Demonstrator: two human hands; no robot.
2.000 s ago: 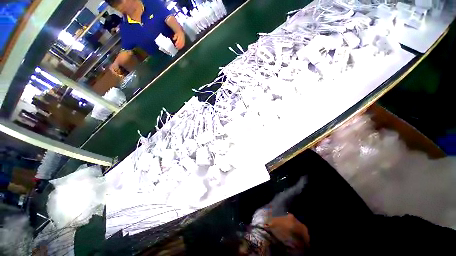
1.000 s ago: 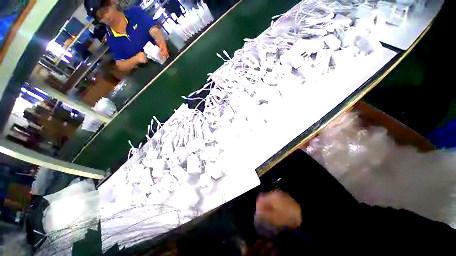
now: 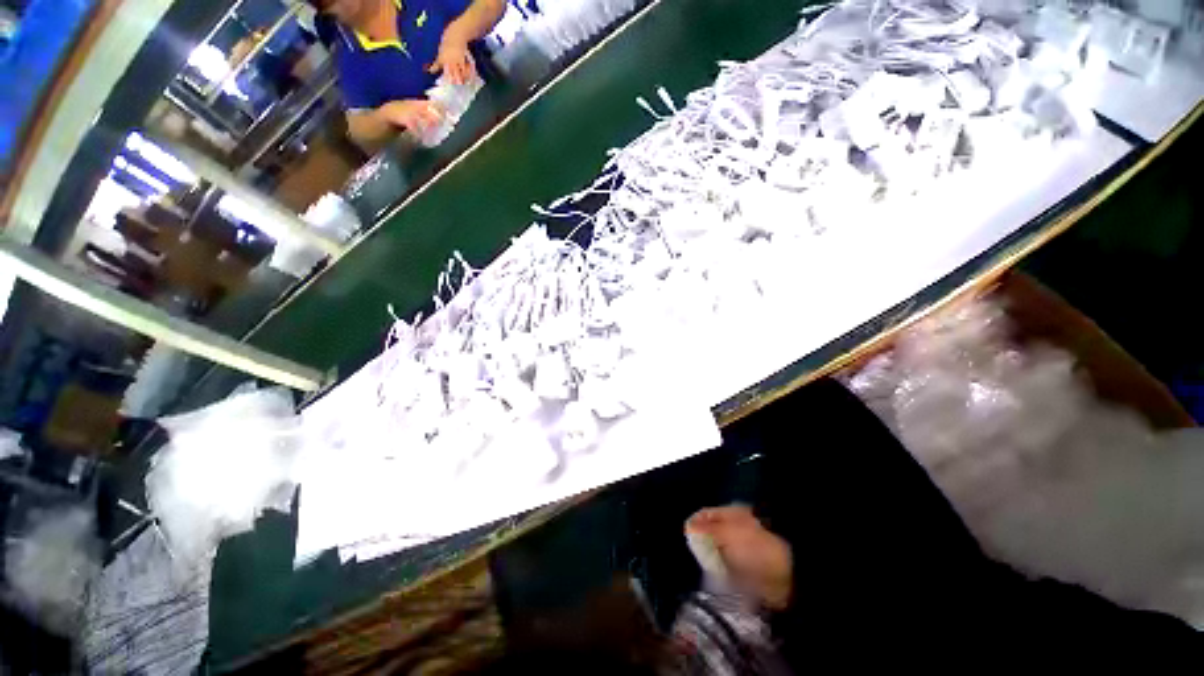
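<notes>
My right hand [image 3: 750,555], blurred, is low at the bottom centre in front of the black sleeve. Its fingers are closed on a crinkled clear bag [image 3: 726,631] that hangs below it. A small white patch shows at the fingertips; I cannot tell if it is a unit. A dark, blurred brownish patch left of it may be my left hand, but this is unclear. A large heap of white corded adapters [image 3: 713,218] lies on white sheets [image 3: 845,304] along the bench, cords towards the far edge.
An open brown carton [image 3: 1056,330] full of cloudy film [image 3: 1043,449] stands at the right, below the bench edge. A pale translucent bag pile [image 3: 225,462] is at the left bench end. Across the green bench [image 3: 515,172], a person in blue [image 3: 403,60] handles a white item. A pale frame bar crosses upper left.
The clear bag, unclear one second ago, shows again below my right hand. The hand has shifted slightly. The coworker now has both hands on the white item. The view has tilted slightly.
</notes>
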